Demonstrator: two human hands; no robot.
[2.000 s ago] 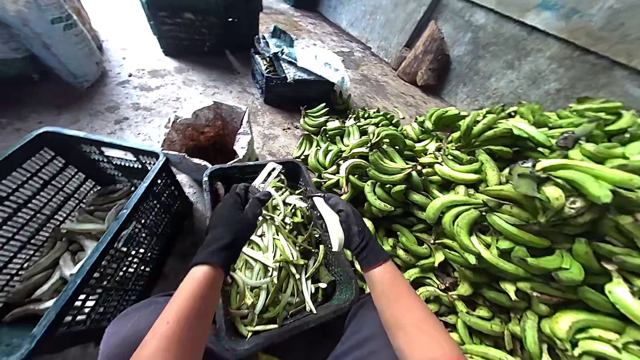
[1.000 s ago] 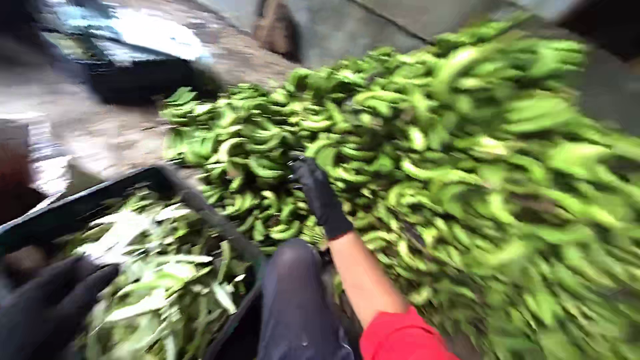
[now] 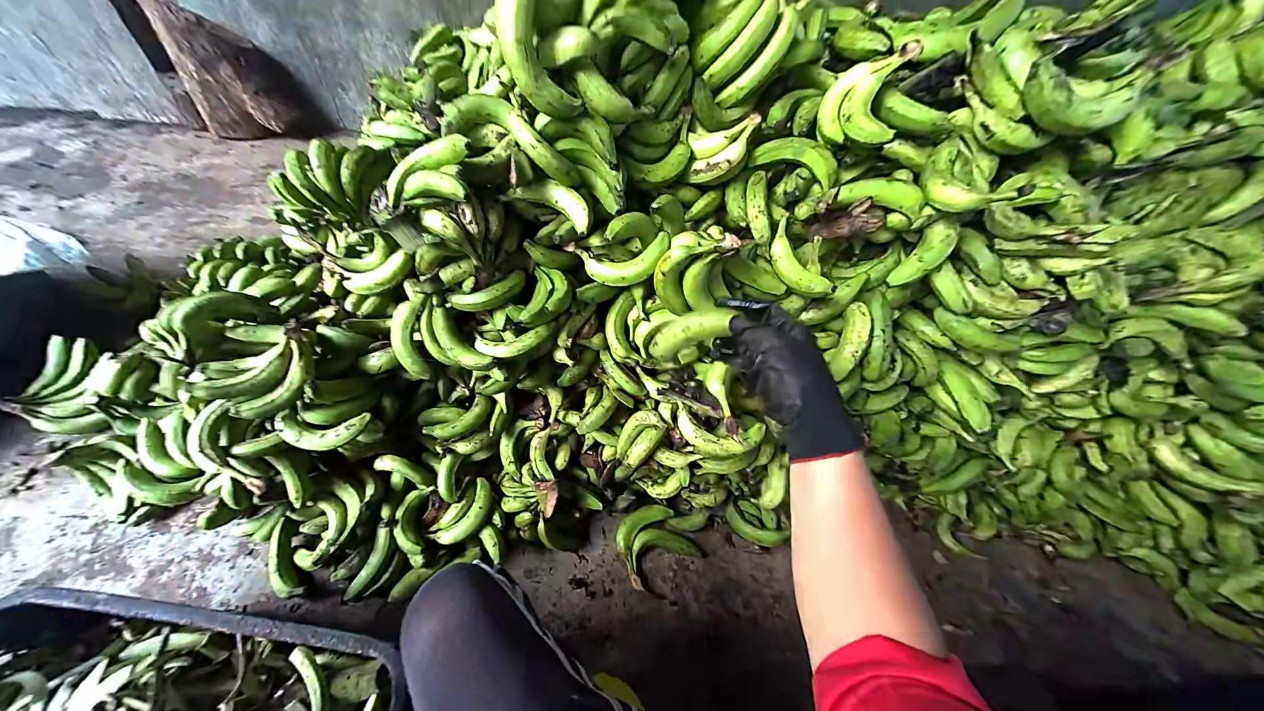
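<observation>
My right hand (image 3: 787, 373), in a black glove, reaches into the middle of a large heap of green plantains. Its fingers close on the end of a curved green plantain (image 3: 688, 334), which lies among others in the heap. A small dark, narrow object (image 3: 745, 304) shows at the fingertips; what it is cannot be told. My left hand is out of view. At the lower left, a black plastic crate (image 3: 207, 620) holds green and pale peels or strips (image 3: 148, 671).
Loose plantains and bunches (image 3: 247, 365) spread over the concrete floor (image 3: 128, 533). My knee (image 3: 484, 642) is between the crate and the heap. A piece of wood (image 3: 232, 74) leans on the wall at the upper left. A dark container (image 3: 25, 331) is cut off at the left edge.
The view has swung right. My right hand, which held a pale peeled piece over the crate two seconds ago, has moved to the heap and is on a green plantain. My left hand has left the view.
</observation>
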